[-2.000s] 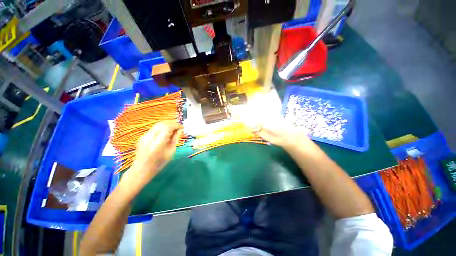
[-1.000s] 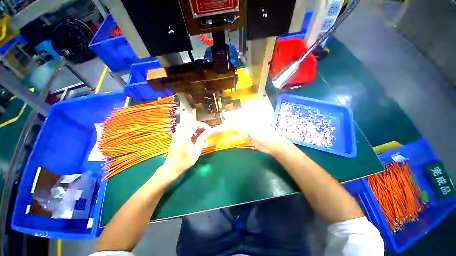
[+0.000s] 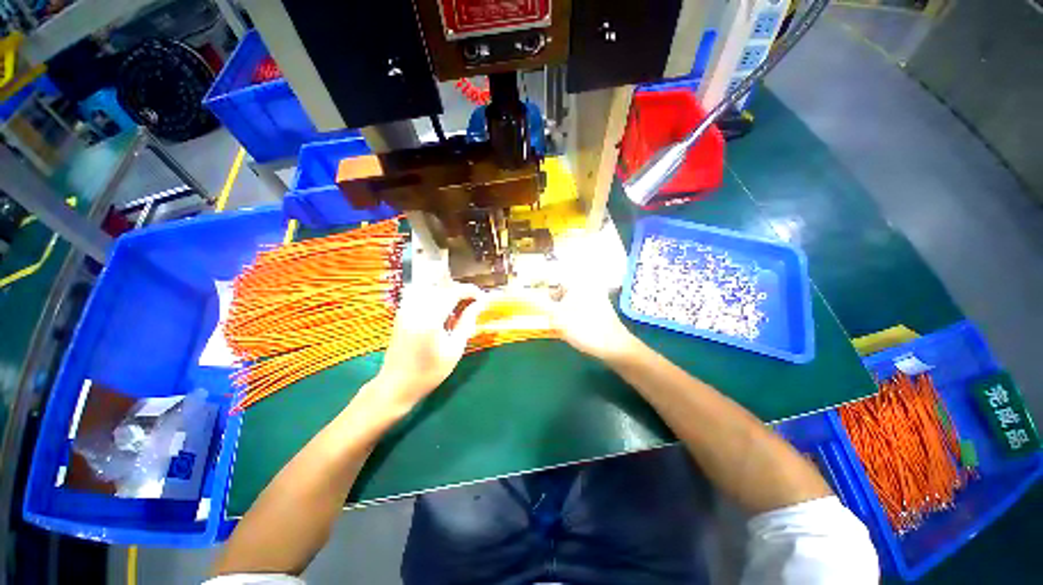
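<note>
The crimping press stands at the centre, its dark crimp applicator [image 3: 486, 246] under strong white glare. My left hand [image 3: 429, 341] is in front of the applicator on the left, fingers bent toward it. My right hand [image 3: 592, 323] is on the right, fingertips pointing at the applicator. Glare washes out both sets of fingertips, so anything held there cannot be made out. A small group of orange leads [image 3: 515, 335] lies between my hands. A big fanned pile of orange leads [image 3: 315, 297] lies left of the press. Silvery terminals [image 3: 698, 286] fill a shallow blue tray [image 3: 732, 341].
A large blue bin [image 3: 137, 274] with a plastic bag stands left. The finished-goods bin [image 3: 995, 474] holds orange leads [image 3: 909, 446] at far right. A red bin [image 3: 698, 149] and silver lamp head [image 3: 660, 174] are behind the tray. Small blue bins [image 3: 315, 206] stand behind left.
Since two seconds ago, my left hand has moved from the big pile to the applicator. Over the last second, my right hand has shifted slightly left; my left hand has barely moved.
</note>
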